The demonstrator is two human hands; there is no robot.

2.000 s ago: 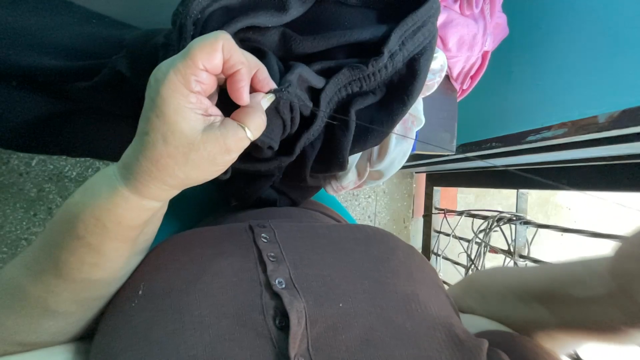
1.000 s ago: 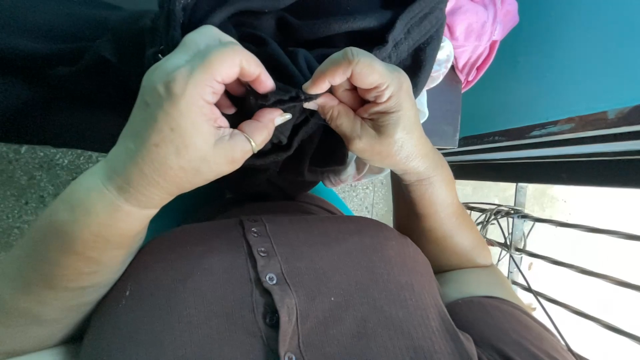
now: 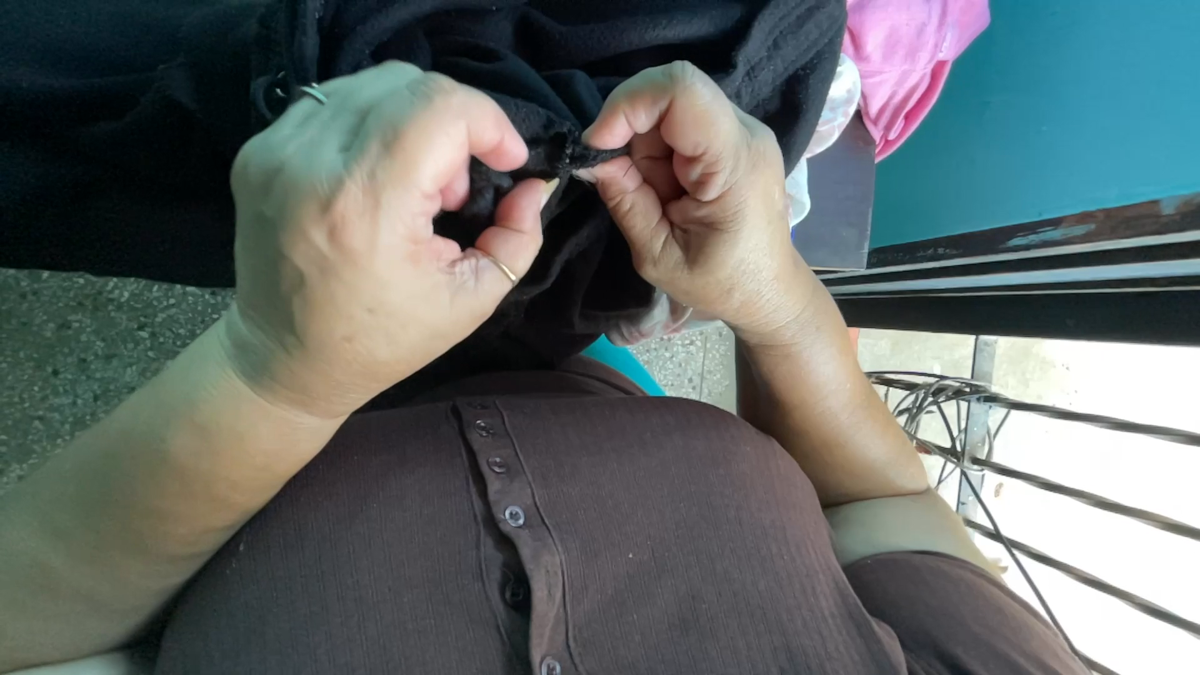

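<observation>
Black fabric [image 3: 562, 56], a garment with seams, lies bunched across my lap. On its left side my left hand [image 3: 375, 216], with a ring on the thumb, holds a fold of the cloth between curled fingers; thumb tip and index tip are slightly apart. My right hand [image 3: 694, 187] pinches a small raised bit of the same cloth between thumb and index finger, close beside the left fingertips. A needle cannot be made out for certain at the right fingertips.
Pink cloth [image 3: 905, 66] lies at the upper right by a dark table edge [image 3: 839, 211]. Beyond it is a teal surface [image 3: 1050, 122]. A metal grille [image 3: 1087, 487] with coiled cable [image 3: 937, 412] stands at the right. Speckled floor [image 3: 103, 347] shows at the left.
My right hand, first far out at the lower right with a thread stretched from the cloth, has come in to the fabric and pinches it. My left hand has stayed at the cloth.
</observation>
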